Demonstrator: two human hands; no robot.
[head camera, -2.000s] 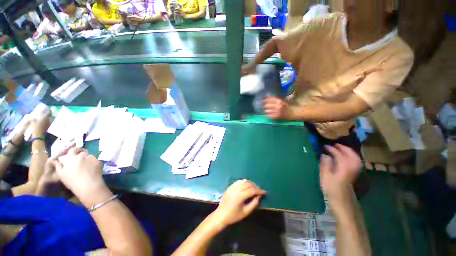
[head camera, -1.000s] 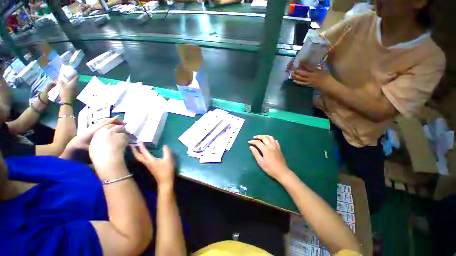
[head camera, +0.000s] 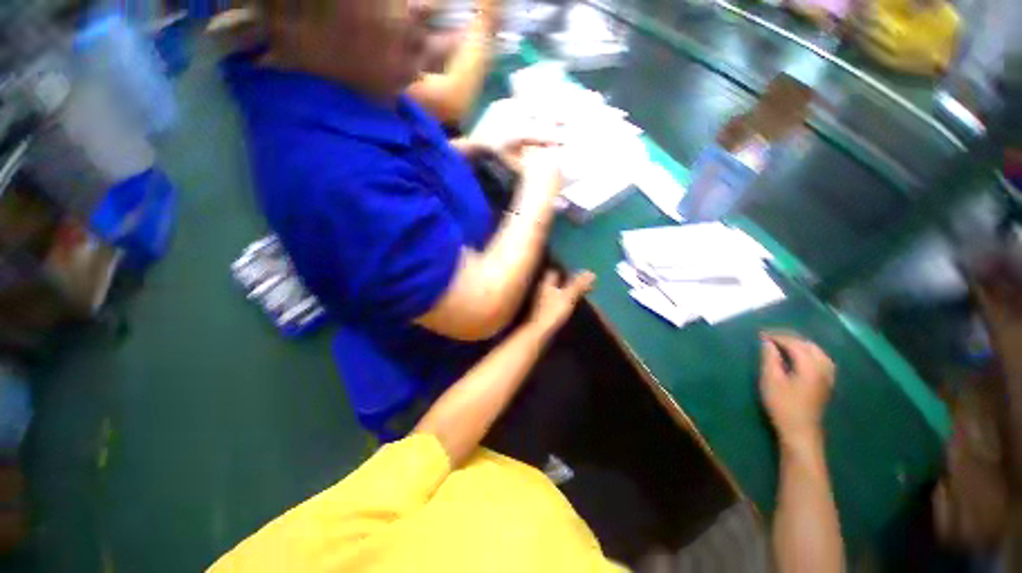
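Observation:
A pile of white flat cartons or leaflets (head camera: 717, 280) lies fanned on the green bench (head camera: 695, 369); blur hides the print. My right hand (head camera: 798, 381) rests on the bench to the right of the pile, fingers loosely curled with a gap at the thumb, holding nothing visible. My left hand (head camera: 563, 300) is at the bench's near edge, left of the pile, fingers apart and empty. An upright blue-and-white box (head camera: 719, 181) with open brown flaps stands behind the pile.
A person in blue (head camera: 347, 190) stands close on my left, an arm over another white paper or carton pile (head camera: 583, 134). A tote of white cartons (head camera: 277, 285) sits on the floor behind them. A conveyor runs beyond the bench. Another person's blurred arm is at the right edge.
The view has swung left, showing the floor and the person in blue more fully. My left hand has drawn back from beside that person's hands to the bench edge. My right hand's fingers are more curled.

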